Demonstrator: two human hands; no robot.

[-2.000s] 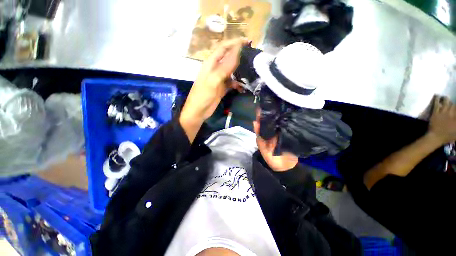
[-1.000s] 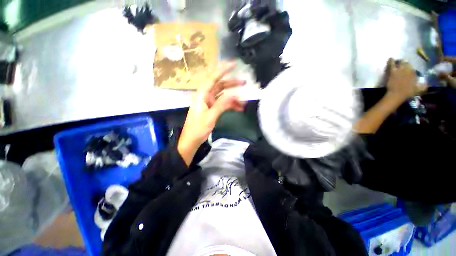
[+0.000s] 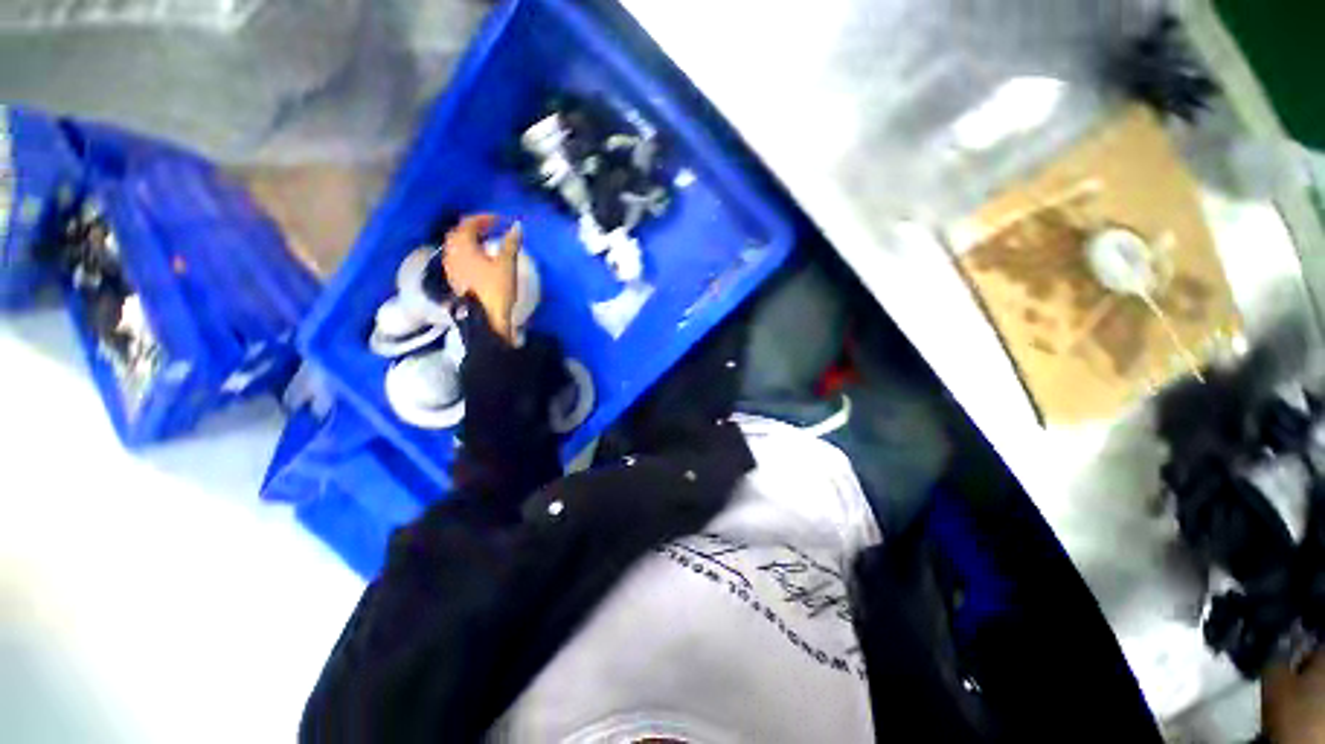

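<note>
My left hand (image 3: pixel 487 269) is over the white hats (image 3: pixel 424 387) in the lower left part of the blue bin. Its fingers are bent among the brims; whether they grip one is unclear. Several hats lie around it, partly hidden by the hand and black sleeve. Part of a hand shows at the lower right edge, beside black doll clothes (image 3: pixel 1250 523) on the bench. It is cut off, and I cannot tell whether it is my right hand or what it holds.
The blue bin (image 3: pixel 337 323) also holds a cluster of black-and-white pieces (image 3: pixel 599 167). The tan board (image 3: pixel 1039 356) on the bench bears a small white dish (image 3: pixel 1122 262) and thin sticks. A black tuft (image 3: pixel 1163 70) lies beyond. More blue bins (image 3: pixel 218 320) stand at the left.
The view has swung left onto the blue bin. My left hand has moved from near the bench edge into the bin. The held white hat and the black doll clothes under it are no longer visible at centre.
</note>
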